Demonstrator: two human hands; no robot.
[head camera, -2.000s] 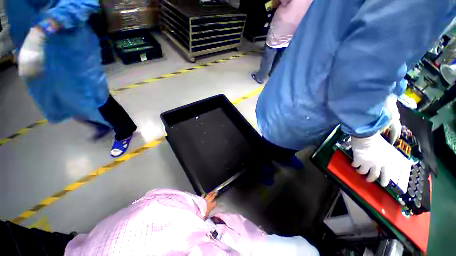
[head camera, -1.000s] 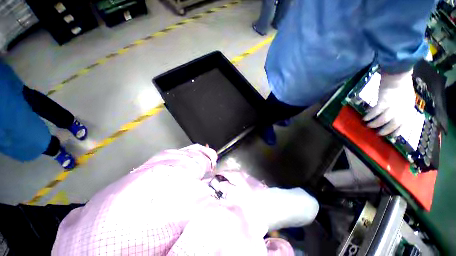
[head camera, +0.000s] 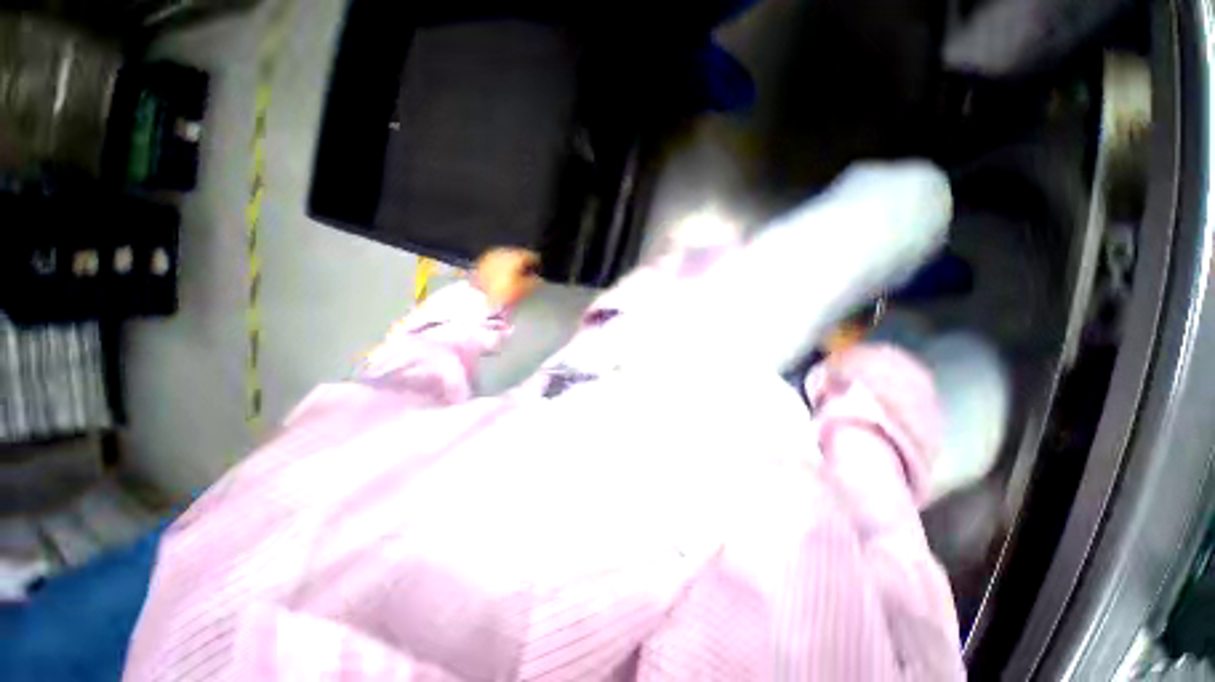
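Observation:
A large black tray (head camera: 473, 133) lies on the floor at the upper left of centre. My left hand (head camera: 506, 275) is small and blurred at the tray's near rim, its fingers closed at the edge. My right hand (head camera: 845, 336) is mostly hidden beside my pale trouser leg; only a blurred bit shows past the pink cuff, so its grip cannot be told.
A metal conveyor rail (head camera: 1157, 400) runs down the right side. Dark trays (head camera: 93, 253) and a tray with green boards (head camera: 157, 127) stand at the left. Yellow-black tape (head camera: 259, 240) crosses the grey floor. A blue shoe (head camera: 726, 77) shows near the top.
The view has swung right and down and is blurred. The coworkers' upper bodies and the circuit board on the red mat have left the picture. My right hand's edge and pink cuff now show.

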